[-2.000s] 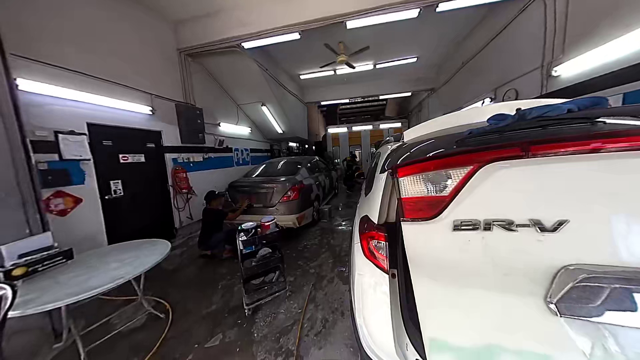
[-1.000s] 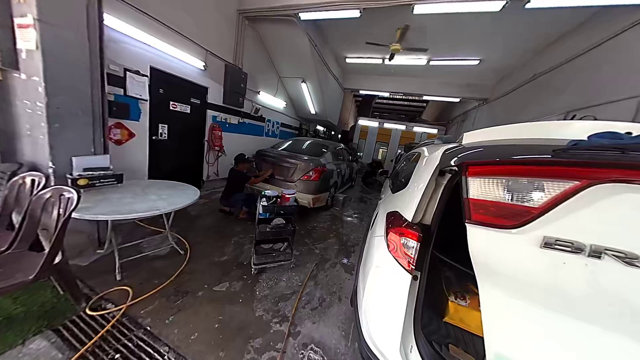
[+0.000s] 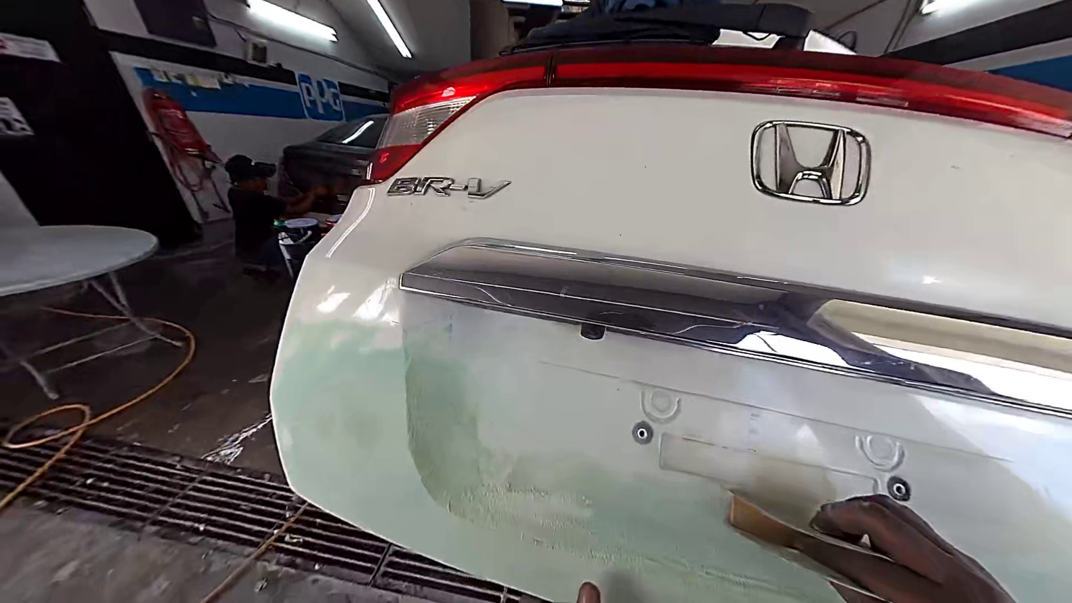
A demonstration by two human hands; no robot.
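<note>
The white tailgate of a Honda BR-V [image 3: 628, 201] fills most of the view, with pale green patches of filler [image 3: 343, 410] over its lower part. At the lower right, my right hand [image 3: 904, 544] holds a tan flat piece [image 3: 754, 521], perhaps sandpaper, against the lower panel below the plate recess. One fingertip of my left hand [image 3: 590, 593] shows at the bottom edge; the rest of that hand is hidden. A chrome trim bar [image 3: 586, 289] crosses the tailgate above my right hand.
A floor grate [image 3: 167, 494] runs below the tailgate. A yellow hose [image 3: 167, 385] lies by a round table [image 3: 67, 251] at the left. Farther back, a person [image 3: 255, 209] crouches beside a dark car [image 3: 327, 155]. Dark cloth [image 3: 670, 25] lies on top of the BR-V.
The view has swung close to the tailgate. My right hand with the tan piece and a left fingertip have come into view; neither hand showed in the earlier frames.
</note>
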